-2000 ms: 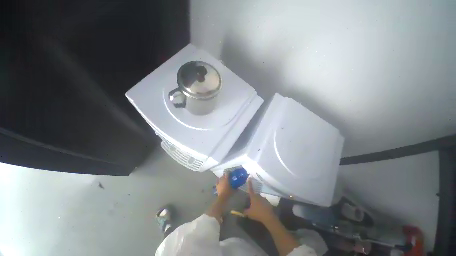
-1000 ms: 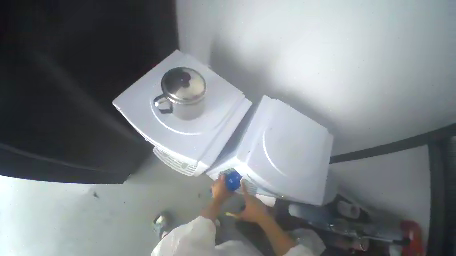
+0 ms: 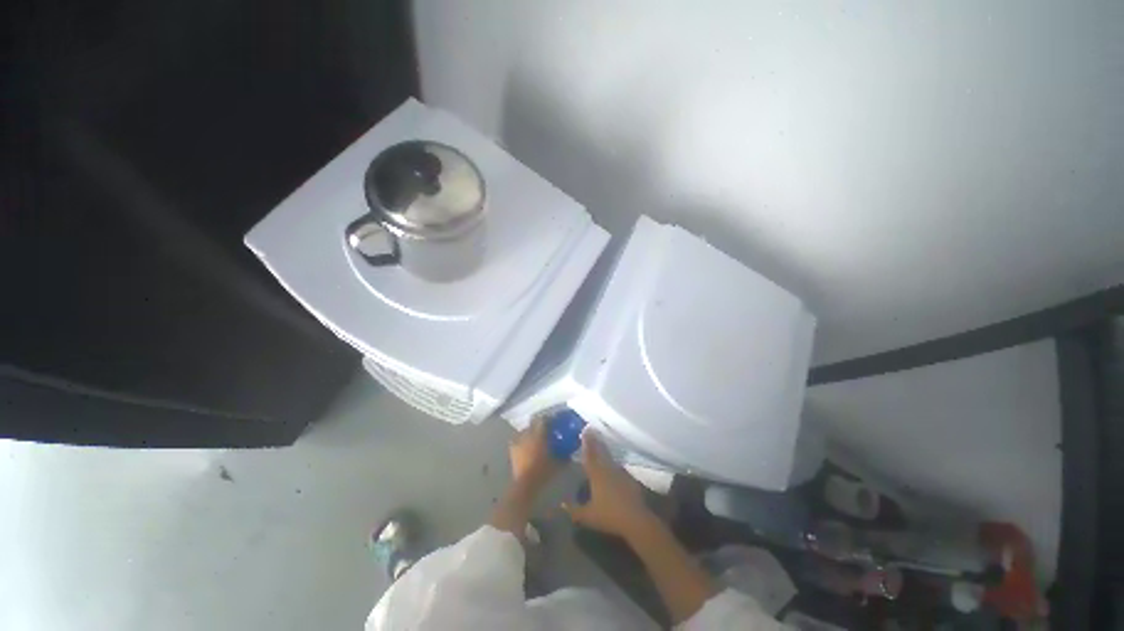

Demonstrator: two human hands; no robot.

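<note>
The blue bottle [image 3: 566, 434] is at the front of the right-hand white water dispenser [image 3: 721, 351]. Only its rounded blue end shows. My left hand [image 3: 530, 455] is closed around the bottle's left side. My right hand [image 3: 606, 491] is at the dispenser front just right of the bottle, one finger pointing up against the front. What its fingertip touches is too small to tell. The lower part of the bottle is hidden. A small dark blue piece shows by my right hand's lower fingers; whether they hold it is unclear.
A shiny steel mug with a lid [image 3: 428, 210] stands on the left-hand dispenser [image 3: 524, 302]. A dark panel [image 3: 185, 210] is at the left, a pale wall [image 3: 912, 160] behind. Bottles and a red item [image 3: 1013, 569] are at the lower right. A shoe [image 3: 391, 542] is on the floor.
The view has shifted, so the dispensers and mug sit further left in it. My hands stay at the dispenser front with the bottle. The yellow strip by my right hand no longer shows.
</note>
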